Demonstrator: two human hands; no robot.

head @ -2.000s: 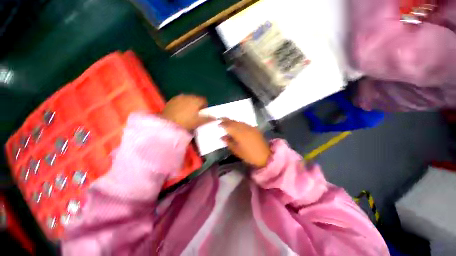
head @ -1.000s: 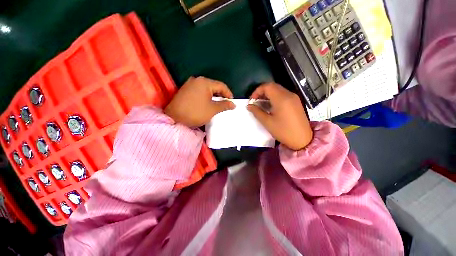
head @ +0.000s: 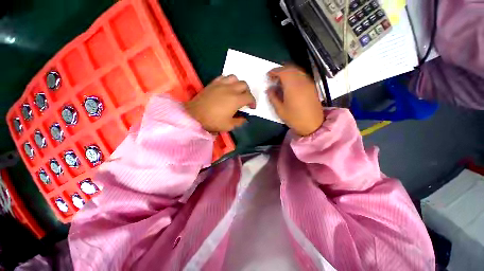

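A white card (head: 249, 68) shows between my hands over the dark green mat, tilted, its top left corner free. My left hand (head: 220, 105) is at the card's lower left edge, fingers curled, with a dark gap by the thumb. My right hand (head: 300, 100) is blurred over the card's right part, fingertips bent down onto or just above it. Whether either hand pinches the card or some tiny thing cannot be seen.
An orange-red tray (head: 101, 45) on the left holds several round silvery watch heads (head: 93, 106). A calculator (head: 361, 24) and cables lie on printed sheets (head: 377, 66) at upper right. A blue stool (head: 395, 103) and a person's pink sleeve (head: 459, 53) are beyond.
The card was held by its far edge with both hands' fingertips; now it extends beyond them, turned, with its far corner free. The hands' grip has changed, and the view has shifted slightly.
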